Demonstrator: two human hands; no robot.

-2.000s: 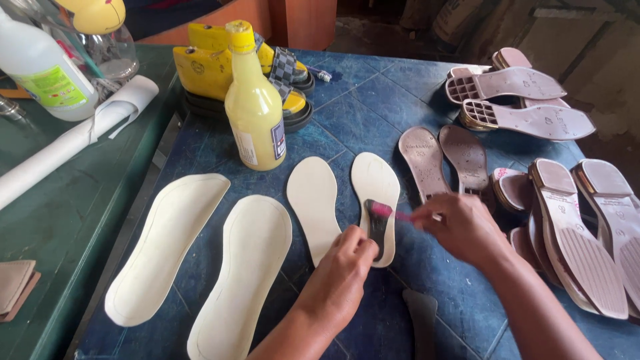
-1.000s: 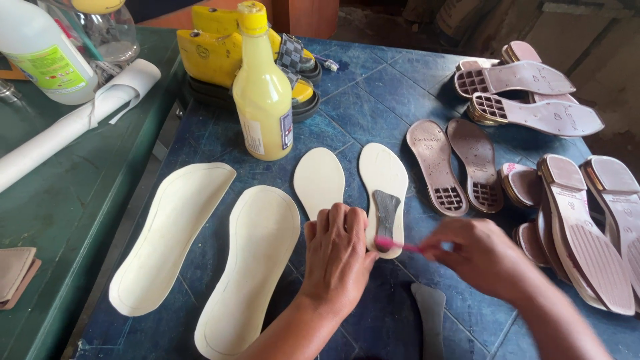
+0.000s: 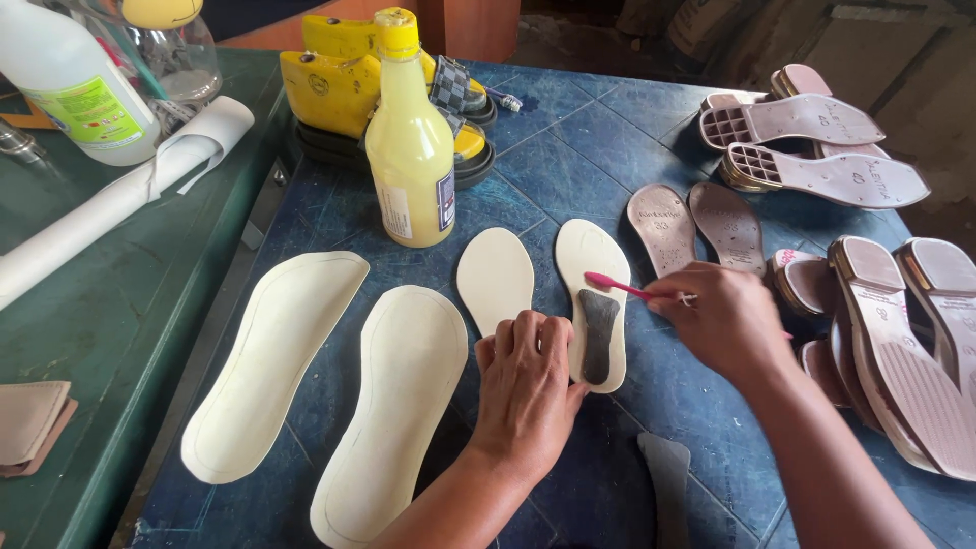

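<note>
My right hand (image 3: 713,313) holds a pink toothbrush (image 3: 621,285), its head over the cream insole (image 3: 591,248) just above a dark grey shank piece (image 3: 598,335) lying on that insole. My left hand (image 3: 526,389) rests with bent fingers at the insole's left edge, thumb at its heel end, partly covering a second small cream insole (image 3: 496,274). Two larger cream sole pieces (image 3: 274,366) (image 3: 389,412) with drawn outlines lie to the left. Another dark grey piece (image 3: 667,480) lies near the front edge. A bottle of yellowish liquid (image 3: 412,160) stands behind the insoles.
Brown shoe soles (image 3: 663,229) lie beyond my right hand, with heeled soles (image 3: 892,335) stacked at right and more (image 3: 816,122) at the back right. Yellow shoe lasts (image 3: 332,91) stand behind the bottle. A green table (image 3: 114,282) at left bears a white roll (image 3: 114,202) and a white jug (image 3: 76,84).
The toothbrush in my right hand has moved from the insole's heel end, beside the grey piece, up to above that piece. My left hand stays at the insole's lower left.
</note>
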